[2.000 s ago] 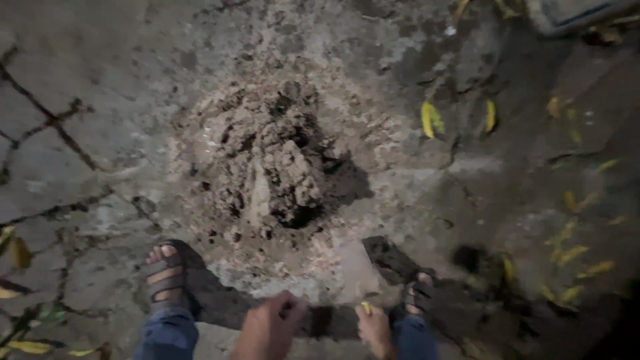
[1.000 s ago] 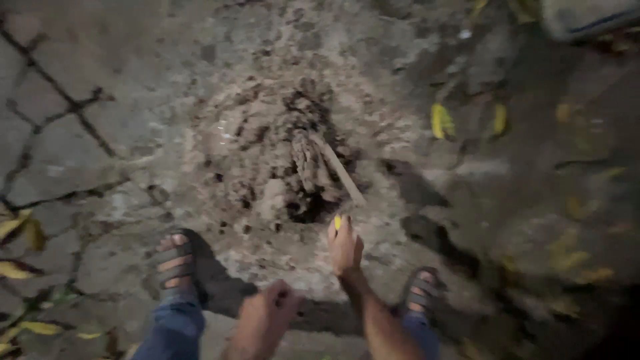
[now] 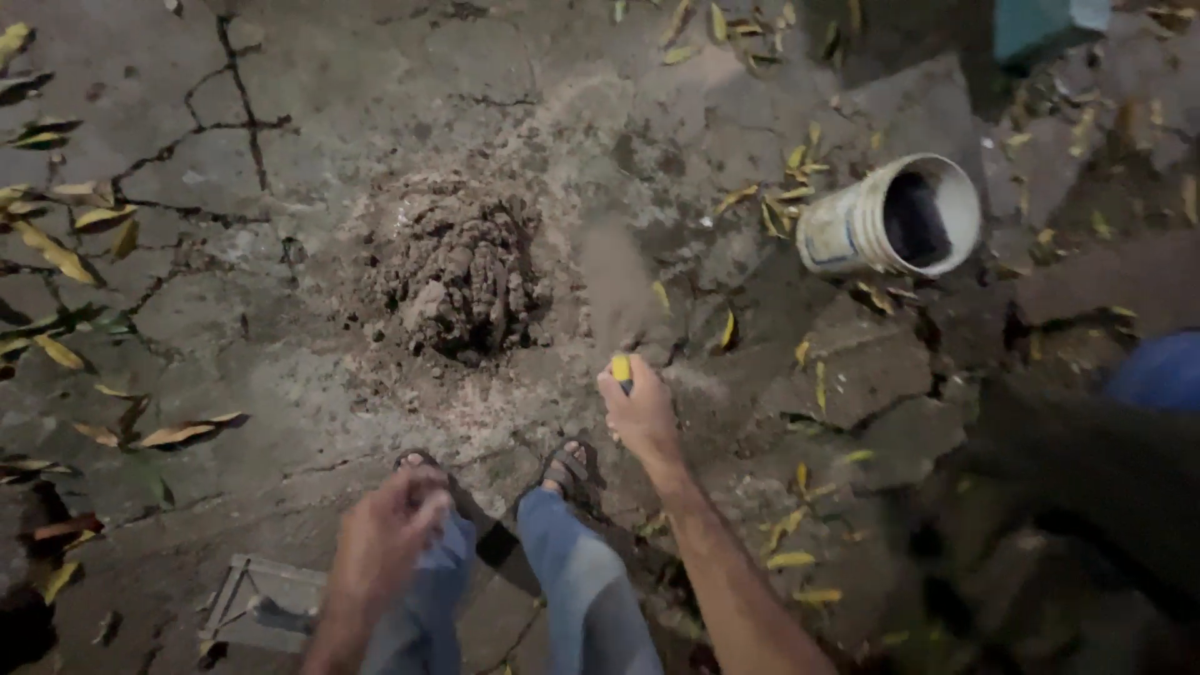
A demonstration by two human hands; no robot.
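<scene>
My right hand grips the yellow-and-dark handle of a trowel, whose blurred blade points away from me. The blade is to the right of a heap of wet mortar or mud on the cracked concrete ground. My left hand hangs above my left leg, blurred, with its fingers partly curled and no object visible in it. Whether the blade touches the ground cannot be told.
A whitish plastic bucket lies on its side at the right, dark inside. A float-like tool with a handle lies at the lower left. My sandalled feet stand below the heap. Yellow leaves litter the ground. A blue-green object is at the upper right.
The trowel was at the heap one second ago; my right hand has moved it off to the right of the heap. The view has shifted, bringing the bucket and float-like tool into sight.
</scene>
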